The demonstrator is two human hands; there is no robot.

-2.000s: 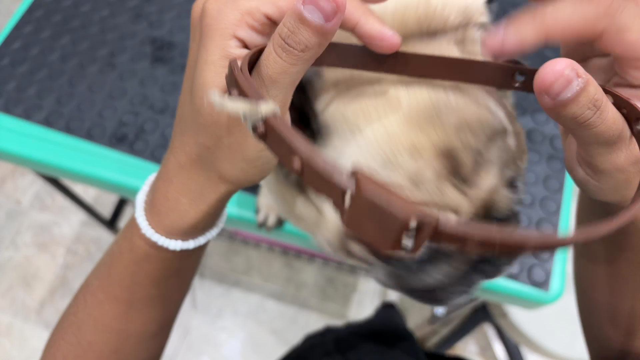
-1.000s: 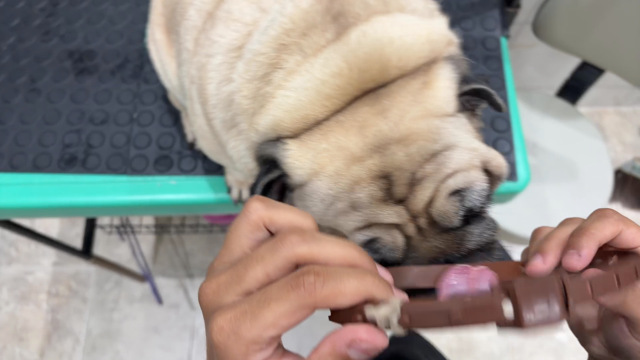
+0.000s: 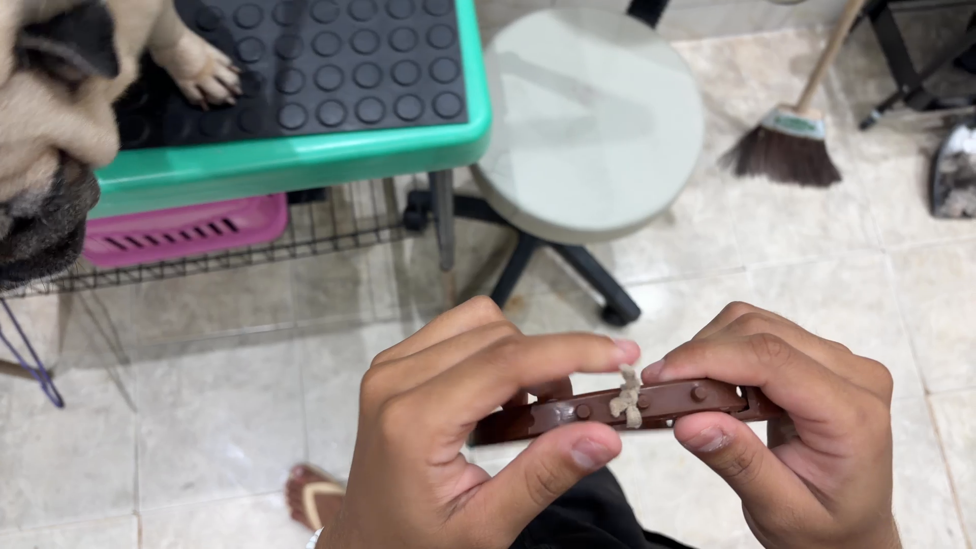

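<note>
Low in the head view, a brown pet collar with small round studs is stretched between my hands. A knotted bit of beige cord is tied around its band. My left hand grips the collar's left part, its index finger extended above the knot and its thumb below. My right hand pinches the right part between fingers and thumb. At the upper left, a fawn pug with a black muzzle and ear is partly in view, one paw on the black studded mat.
The mat lies on a table with a green edge. Below are a pink plastic basket and a wire rack. A round grey stool on casters stands beside the table, with a broom farther right. A sandalled foot shows below.
The pug, centred in the earlier frames, is now at the upper left as the view has shifted right. Both hands still hold the collar, now closer together around the knot.
</note>
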